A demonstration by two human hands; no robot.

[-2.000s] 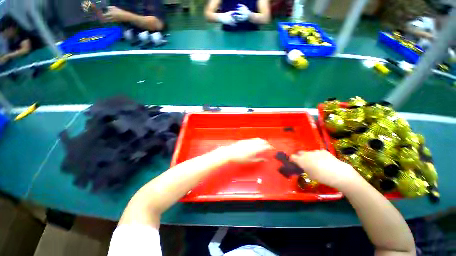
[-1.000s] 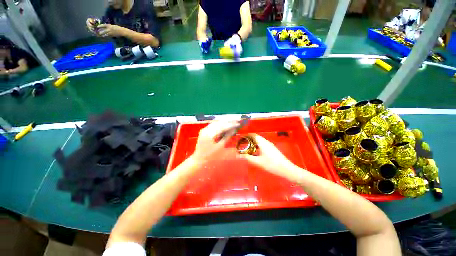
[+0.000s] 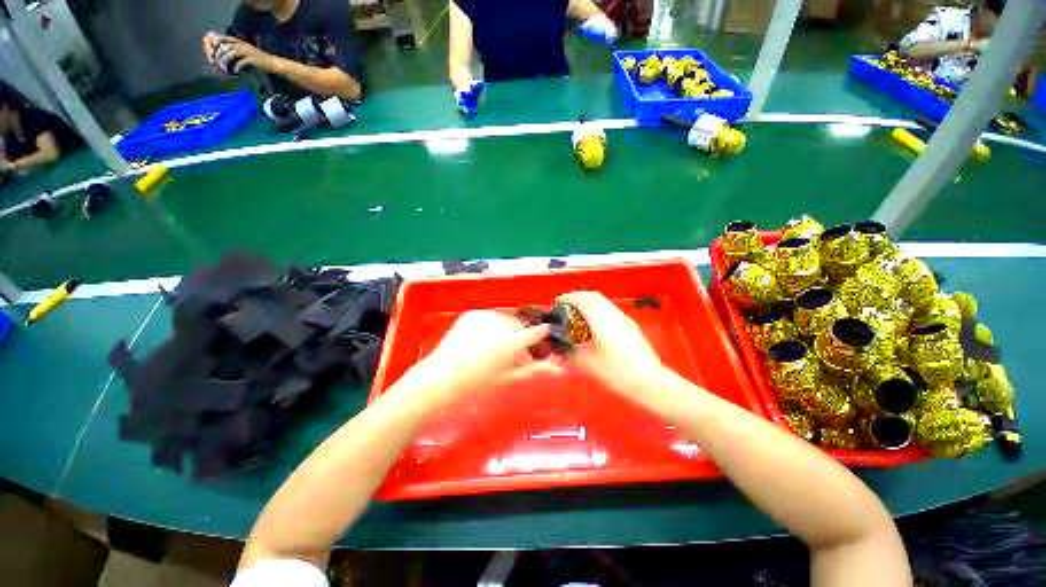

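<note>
My right hand (image 3: pixel 614 344) holds a gold shell (image 3: pixel 577 326) over the upper middle of the red work tray (image 3: pixel 539 470). My left hand (image 3: pixel 488 347) is at the shell's opening with its fingers on a black liner piece (image 3: pixel 561 328). The liner is bunched at the opening; how far it is inside is hidden by my fingers. A pile of black liners (image 3: pixel 264 355) lies left of the tray. A red bin (image 3: pixel 746 373) heaped with gold shells (image 3: pixel 851 344) stands against the tray's right side.
Dark scraps (image 3: pixel 648 303) lie in the tray. Across the green line are blue bins (image 3: pixel 688 109), handheld bodies with gold heads (image 3: pixel 590 146) and yellow cylinders (image 3: pixel 52 300). Several people work opposite, one with gloved hands (image 3: pixel 598 29). A metal post (image 3: pixel 952 126) rises at right.
Two seconds ago a liner lay near my right hand and a shell in the tray's right side. Now my right hand holds a shell at mid tray, and my left hand has closed in with a liner.
</note>
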